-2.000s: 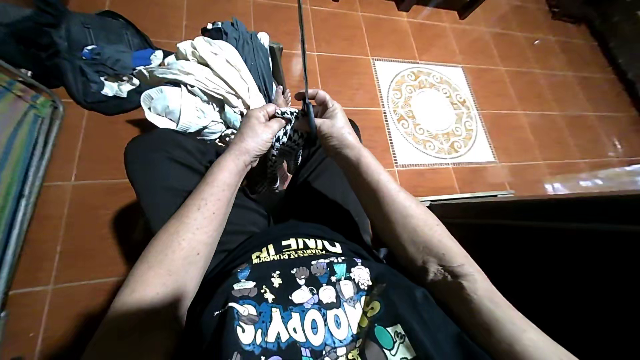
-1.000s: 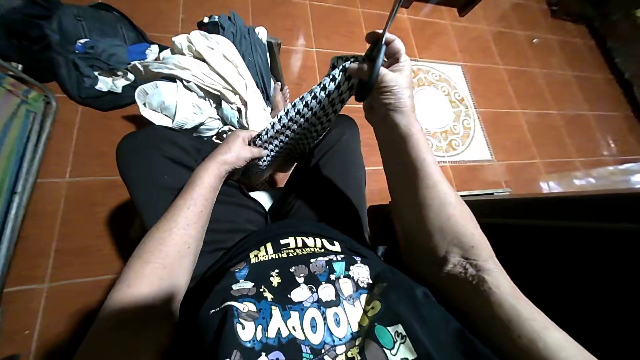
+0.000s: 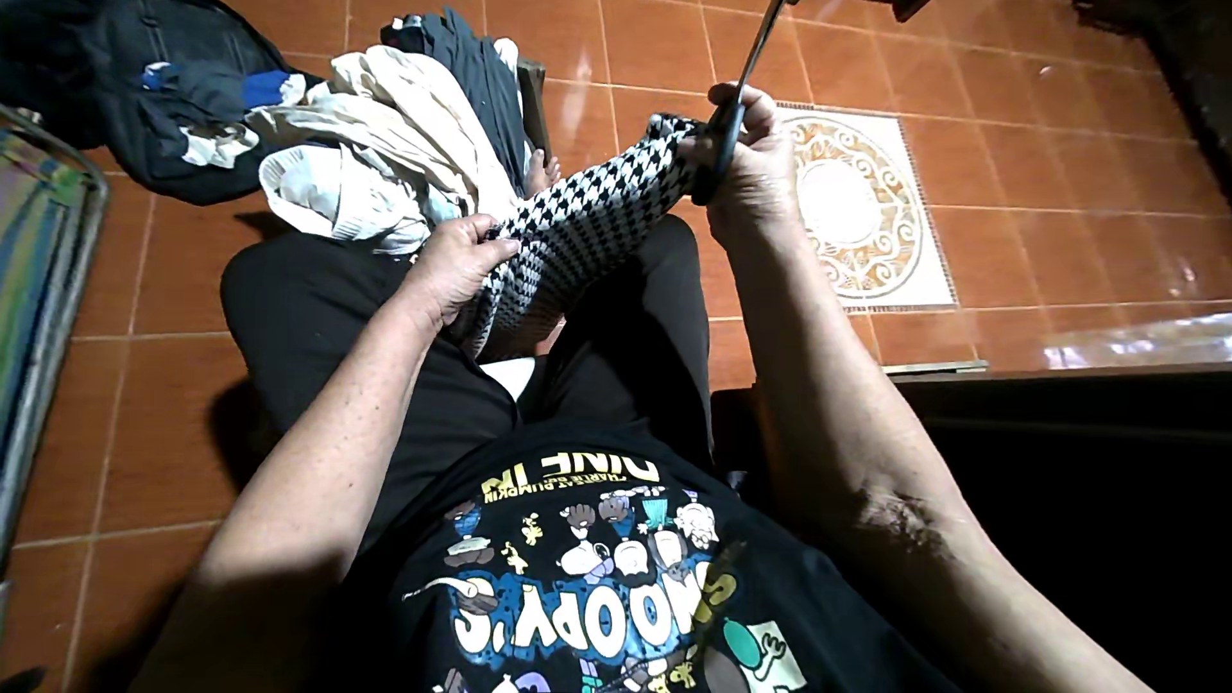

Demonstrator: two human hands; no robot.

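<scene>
A black-and-white houndstooth cloth (image 3: 597,207) is stretched at a slant above my knees, between both hands. My left hand (image 3: 457,265) pinches its lower left part between thumb and fingers. At its upper right end, my right hand (image 3: 756,168) grips the cloth's edge and also holds black-handled scissors (image 3: 729,135), their blades pointing up and away from me. Whether the blades are apart cannot be told. The lower part of the cloth hangs down between my legs, partly in shadow.
A heap of cream, white and dark clothes (image 3: 414,125) lies on the tiled floor ahead to the left, beside a black bag (image 3: 183,58). A metal-framed striped item (image 3: 48,260) stands at the far left. A dark piece of furniture (image 3: 1088,481) is at the right. A patterned tile (image 3: 857,207) is set in the floor.
My right hand has moved up and to the right with the scissors since the oldest frame. The houndstooth cloth, bunched between the hands then, is now spread out.
</scene>
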